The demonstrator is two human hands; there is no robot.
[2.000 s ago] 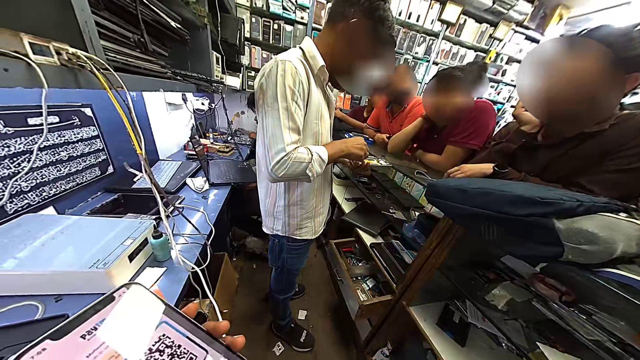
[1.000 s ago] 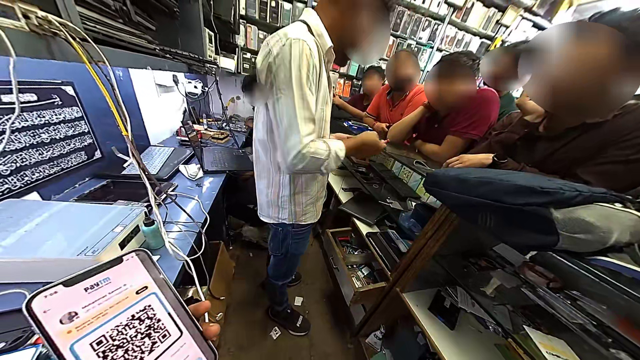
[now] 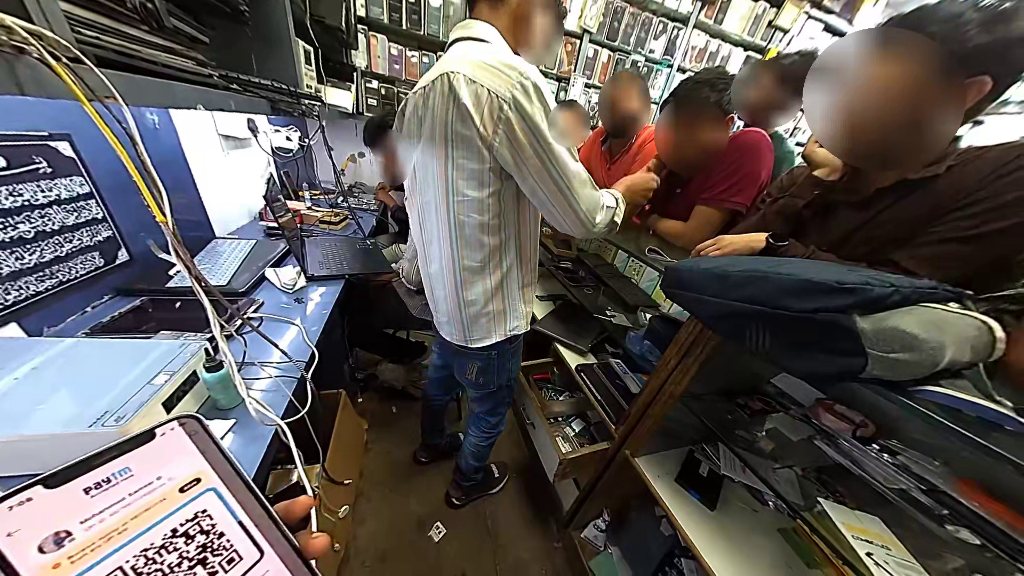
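In the head view's lower left corner, my left hand [image 3: 300, 524] holds a smartphone [image 3: 144, 512]. Only fingertips show, curled round the phone's right edge. The lit screen faces me and bears a square printed-style code and writing. A thin white cable hangs down beside the fingertips. Just above the phone, a pale flat-topped device [image 3: 88, 384] rests on the blue desk, with a small teal bottle [image 3: 218, 382] at its right corner. My right hand is out of view.
A person in a striped shirt [image 3: 480, 184] stands in the aisle, by an open drawer [image 3: 560, 452]. Several people lean at the counter on the right, near a dark blue bag [image 3: 784, 312]. Laptops, including an open black one [image 3: 340, 256], line the left desk [image 3: 320, 308]. A cardboard box [image 3: 344, 448] stands below.
The standing person's hand has moved up and farther over the counter towards the others. My left hand still holds the phone, now lower and farther left in view than one second ago.
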